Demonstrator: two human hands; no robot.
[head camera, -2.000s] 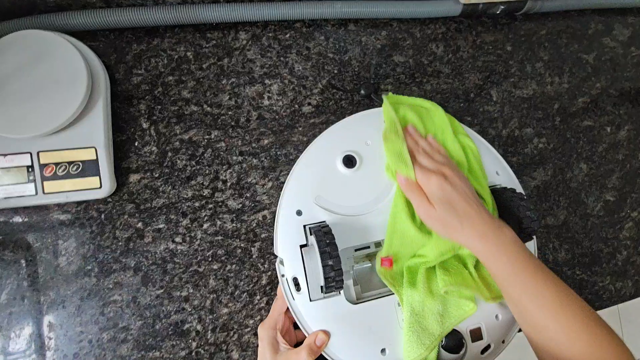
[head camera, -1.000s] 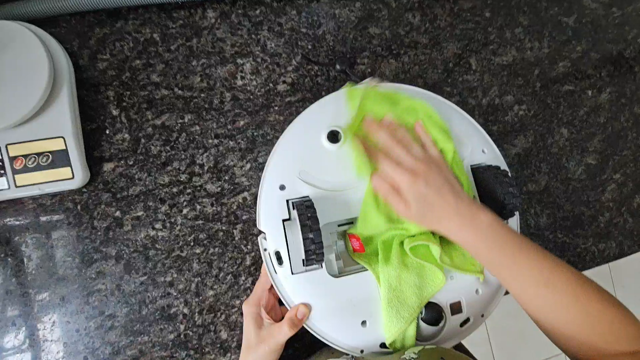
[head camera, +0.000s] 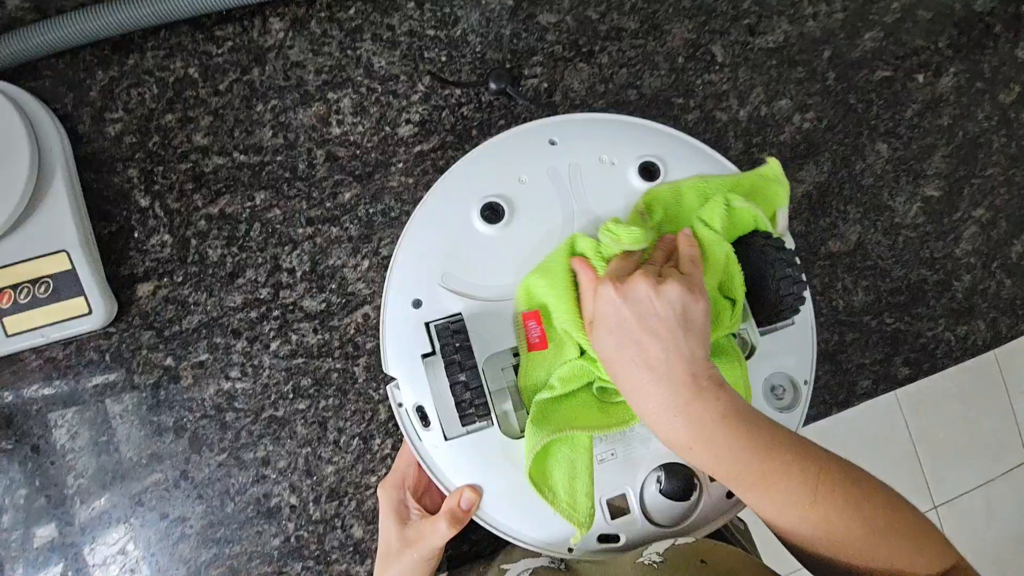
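A round white robot vacuum (head camera: 480, 264) lies with its underside up, showing two black treaded wheels, a small caster wheel (head camera: 677, 482) and round sockets. My left hand (head camera: 420, 512) grips its lower left rim, thumb on top and fingers beneath. My right hand (head camera: 652, 328) bunches a lime green microfiber cloth (head camera: 564, 400) against the middle of the underside, fingers curled into the fabric. The cloth, with a red tag, covers part of the central brush opening and touches the right wheel (head camera: 770, 280).
A white kitchen scale (head camera: 84, 272) stands at the left on the dark speckled stone countertop (head camera: 240, 240). A grey ribbed hose (head camera: 120, 22) crosses the upper left corner. Behind the vacuum lies a small black side brush (head camera: 498, 82). White floor tiles (head camera: 952, 424) show beyond the counter edge.
My right hand has moved down from the upper part of the underside, bunching the cloth, which was spread flatter before. Both round sockets near the top now show. My left hand stays on the rim.
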